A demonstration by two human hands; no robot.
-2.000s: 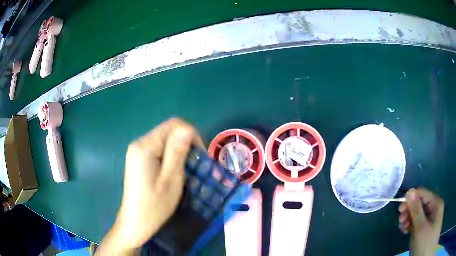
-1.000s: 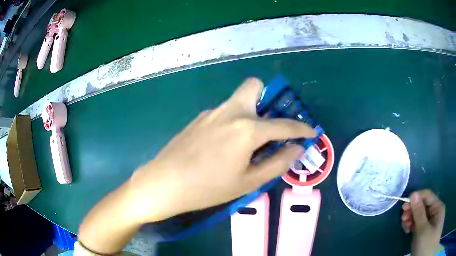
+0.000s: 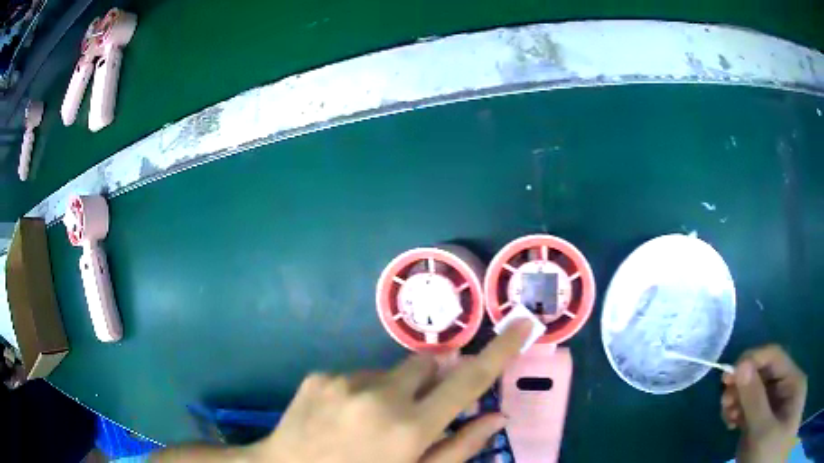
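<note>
Two pink handheld fans lie side by side. The right fan (image 3: 536, 398) shows a grey square in its hub. A white pad (image 3: 519, 329) sits at that hub's lower edge, under my left index fingertip. The left fan (image 3: 430, 300) has a whitish hub; my left hand (image 3: 397, 411) covers most of its handle. My left hand also holds a dark, blue-edged parts strip (image 3: 488, 432), mostly hidden beneath it. My right hand (image 3: 764, 398) grips a thin white applicator stick (image 3: 700, 361), its tip in the whitish paste in a round white dish (image 3: 669, 312).
Another pink fan (image 3: 96, 271) lies at left, beside a brown cardboard box (image 3: 34, 298). A worn whitish rail (image 3: 361, 89) curves across the green bench. Beyond it, more fans (image 3: 106, 77) lie on the green belt at upper left.
My left hand first moved right over the fans with the strip, then down, uncovering both heads. The white pad has shifted from the right hub's centre to its lower edge, exposing the grey square.
</note>
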